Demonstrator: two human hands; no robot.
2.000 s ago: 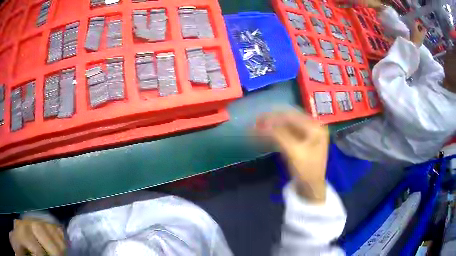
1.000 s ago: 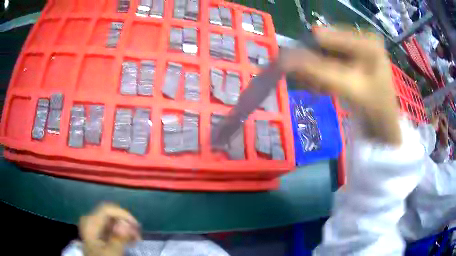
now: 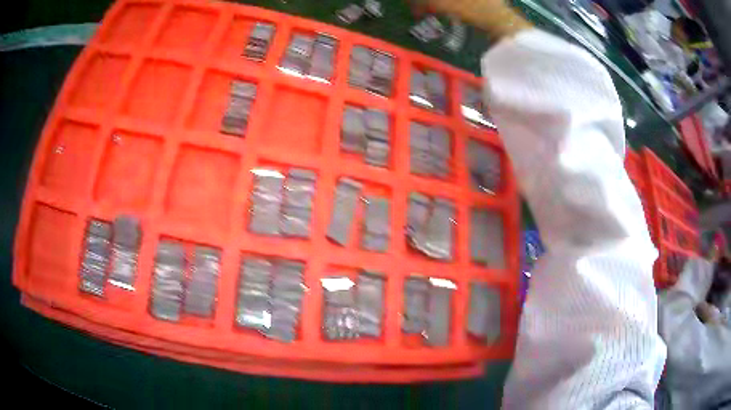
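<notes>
The red compartment tray (image 3: 284, 120) lies on top of a stack in front of me. Folded grey ribbed metal bands (image 3: 280, 202) lie in many of its pockets, mostly side by side in pairs. My right hand (image 3: 473, 14) is at the top edge of the view, beyond the tray, blurred and cut off, so its fingers cannot be read. Loose grey pieces (image 3: 427, 30) lie on the dark green bench beside it. My left hand is not in view.
My right sleeve (image 3: 577, 224) crosses the tray's right side and largely hides the blue bin (image 3: 531, 244). Another red tray (image 3: 669, 208) stands to the right. A neighbour's white sleeve (image 3: 693, 320) is at the lower right.
My right hand moved from beside the blue bin to over the tray with a strip, then away to the far side. My left hand left the view, which shifted over the tray.
</notes>
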